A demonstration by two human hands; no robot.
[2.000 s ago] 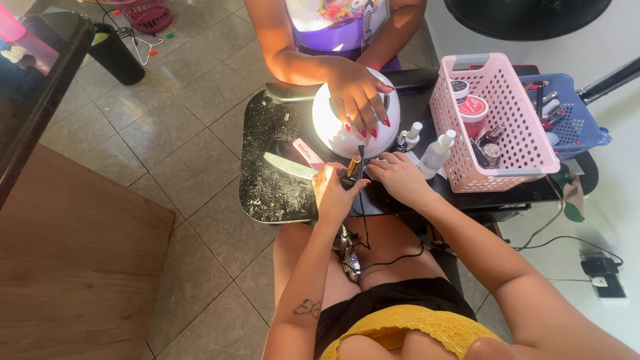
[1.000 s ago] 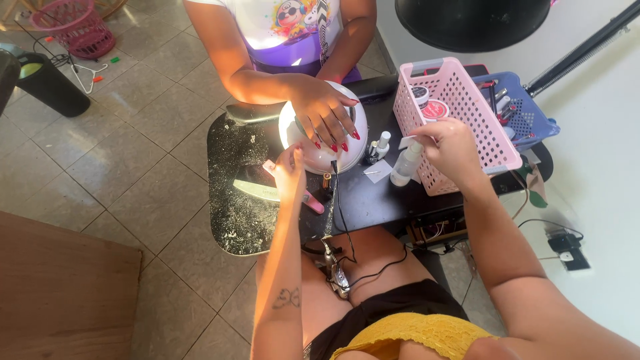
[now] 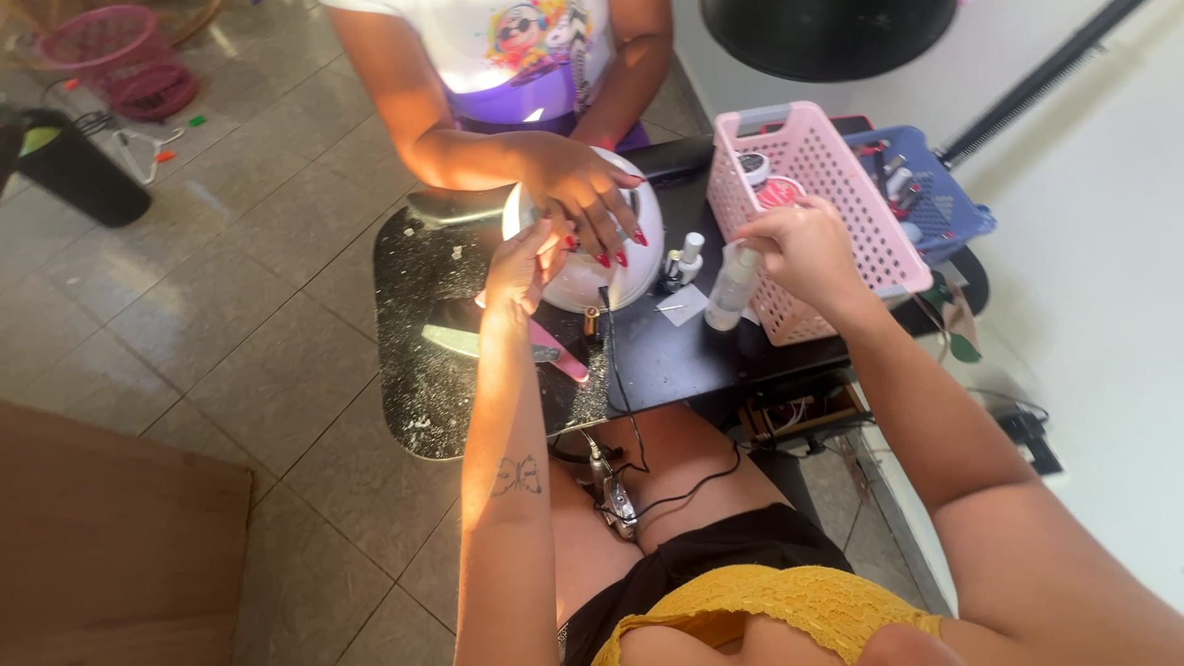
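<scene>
My left hand holds a finger of the other person's hand, whose red-nailed fingers rest over a white dome-shaped nail lamp. With my right hand I grip the top of a clear plastic bottle beside the pink basket; the fingers partly hide its cap. Left of that bottle stand small nail polish bottles, near a small white sheet. A gold-capped bottle is in front of the lamp. Below my left wrist, a pale nail file crosses a pink one.
The black table is strewn with white dust. A pink perforated basket with jars and a blue basket stand at the right. A black lamp shade hangs above. A cable runs over the table edge to a metallic device between the thighs.
Two seconds ago both my hands were together around a dark bottle with a gold part. They have since parted: the left moved to the other person's fingers, the right to the clear bottle.
</scene>
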